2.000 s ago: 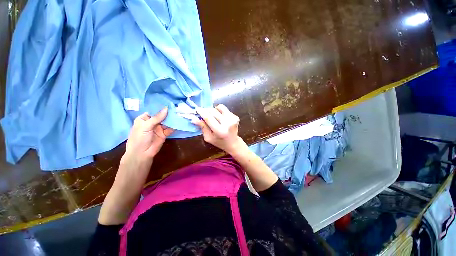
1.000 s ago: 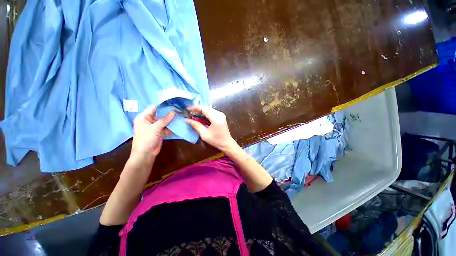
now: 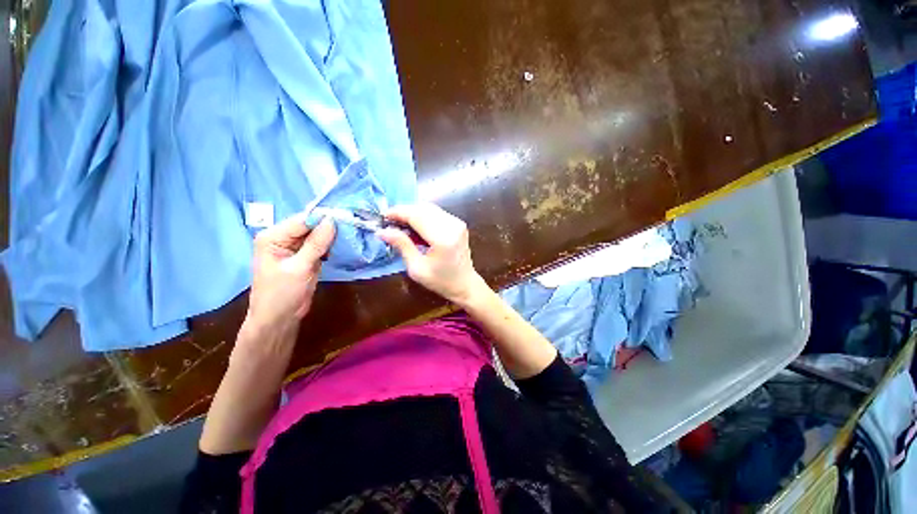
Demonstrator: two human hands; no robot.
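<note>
A light blue shirt lies spread with folds over the left part of the brown table. A small white label shows on it near the hem. My left hand pinches a folded bit of the shirt near its lower right corner. My right hand is shut on small thread snips, mostly hidden in the fingers. Their dark metal blades point left and lie against the pinched cloth, close to my left fingertips.
The glossy brown table has a yellow edge. Below it at the right is a pale plastic bin with crumpled blue and white garments. Blue material and dark piles lie at the far right.
The cloth at the corner has been turned and folded into a raised point. My left hand has moved slightly left, and the snips now lie against the cloth beside its fingertips.
</note>
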